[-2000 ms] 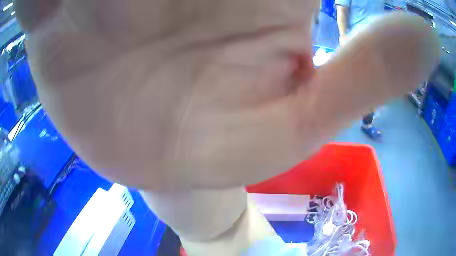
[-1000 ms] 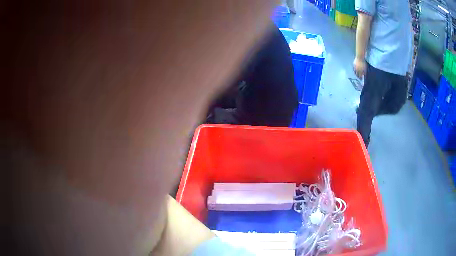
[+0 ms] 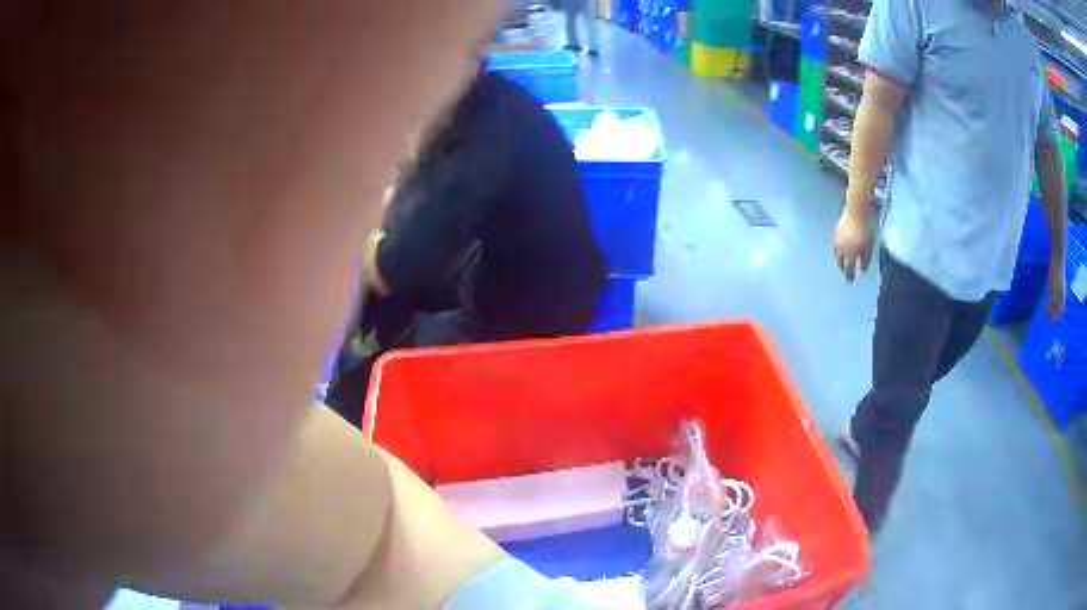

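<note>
The red crate [image 3: 572, 387] stands in front of me. A pale power strip [image 3: 542, 498] lies in it on a blue surface, and the edge of another white piece shows at the crate's bottom. Coiled white cords in a clear plastic bag [image 3: 715, 551] lie at the right side of the crate. My right hand [image 3: 227, 238] is very close to the camera and blurred, covering the left part of the view. Its forearm rises from the bottom centre, in front of the crate's left corner. I cannot make out its fingers or any held thing. My left hand is not in view.
A person in dark clothes [image 3: 513, 221] bends just behind the crate. A person in a light blue shirt [image 3: 954, 155] is on the right, in the aisle [image 3: 739, 280]. Blue crates [image 3: 620, 209] with white contents stand behind. A white edge shows at the bottom left.
The view has swung right, so the crate sits further left. My right hand no longer shows its open palm and thumb and fills the left side. The blue-shirted person appears larger and nearer.
</note>
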